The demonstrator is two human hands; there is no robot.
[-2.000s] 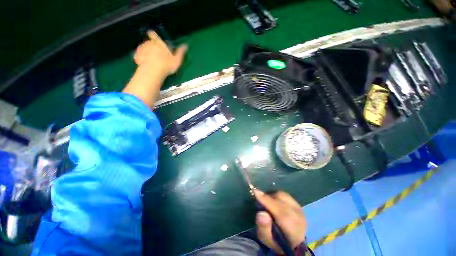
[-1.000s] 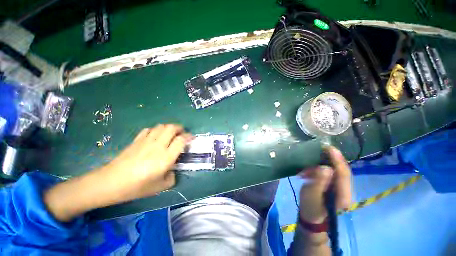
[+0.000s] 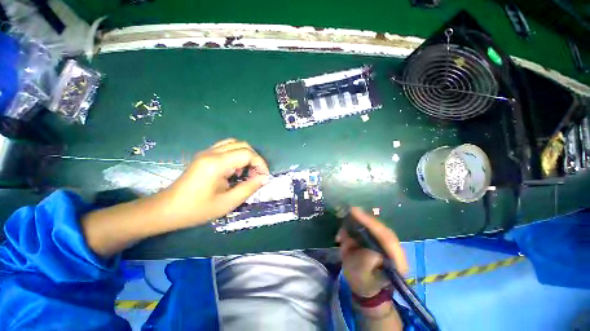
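Observation:
A phone board assembly [image 3: 279, 200] lies on the green mat near my body, its dark circuitry end to the right. My left hand [image 3: 223, 178] is over its left part with thumb and index fingertips pinched together at its upper edge; whether something small is between them cannot be told. My right hand [image 3: 371, 249] holds the black soldering iron [image 3: 402, 284] just right of the board; its tip is blurred. A thin solder wire [image 3: 110, 159] runs from the left towards my left hand.
A second board [image 3: 328, 96] lies beyond. Small component piles [image 3: 146, 108] and a parts bag [image 3: 76, 90] are at left. The tub of silvery bits [image 3: 455, 172], fume fan [image 3: 449, 81] and yellow-brown lump [image 3: 552, 155] are at right. A white rail [image 3: 259, 40] borders the green conveyor.
My left hand has come back from the conveyor to the near board, its fingertips now pinched. The iron has moved left from the tub towards the board. The view has shifted.

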